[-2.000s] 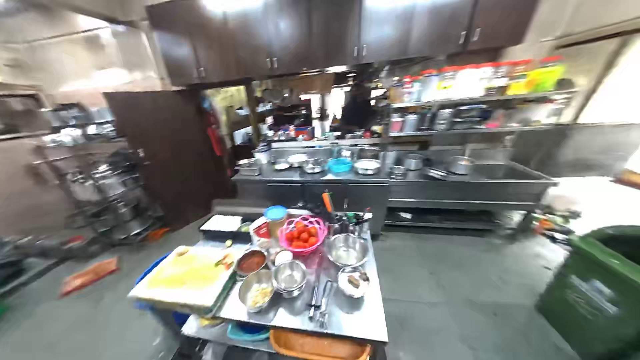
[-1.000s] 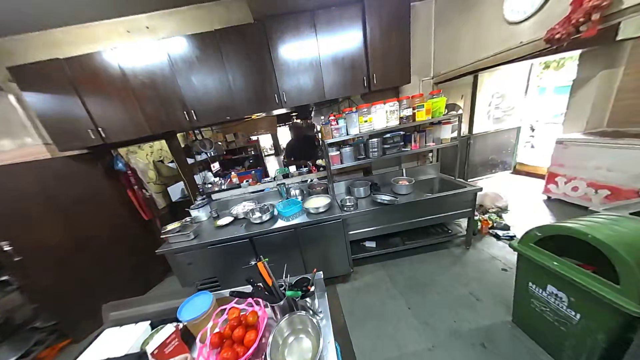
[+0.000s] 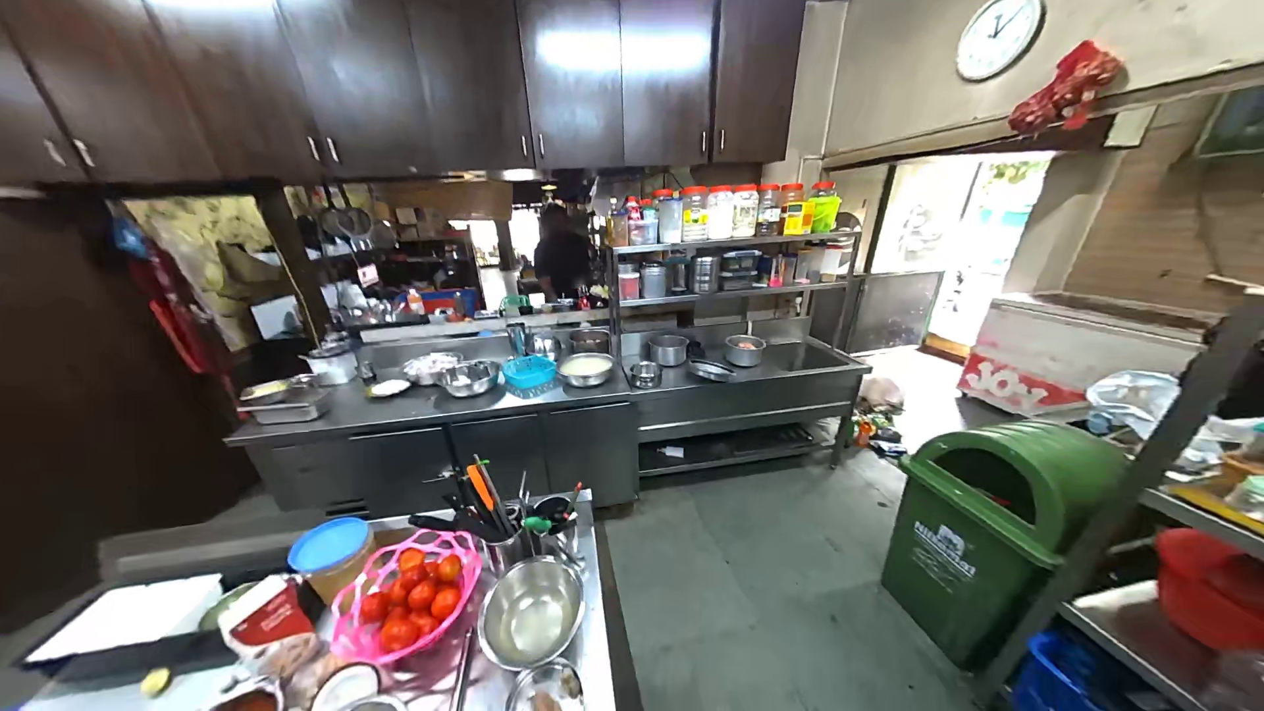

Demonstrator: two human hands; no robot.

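Observation:
Neither of my hands shows in the head view. On the near steel table (image 3: 594,632) stands a pink plastic basket (image 3: 464,604) of tomatoes (image 3: 422,595). An empty-looking steel bowl (image 3: 531,612) is just right of it, and a smaller steel bowl (image 3: 546,688) holding something dark is cut by the lower edge. Behind the basket are a tub with a blue lid (image 3: 331,545) and steel holders with knives and utensils (image 3: 507,543). To the left lie a red and white packet (image 3: 267,614), a white board or sheet (image 3: 133,617) and a coconut half (image 3: 348,688).
A steel counter (image 3: 341,410) with bowls, a blue basket (image 3: 530,372) and pots runs along the back, beside a sink (image 3: 805,357) and a shelf of jars (image 3: 731,242). A green bin (image 3: 973,553) stands right, near a metal rack (image 3: 1126,612). A person (image 3: 561,252) is beyond the counter.
The view has swung up and to the right, so the cutting board and several bowls on the near table, seen two seconds ago, are out of frame. The wall clock and right-hand rack now show.

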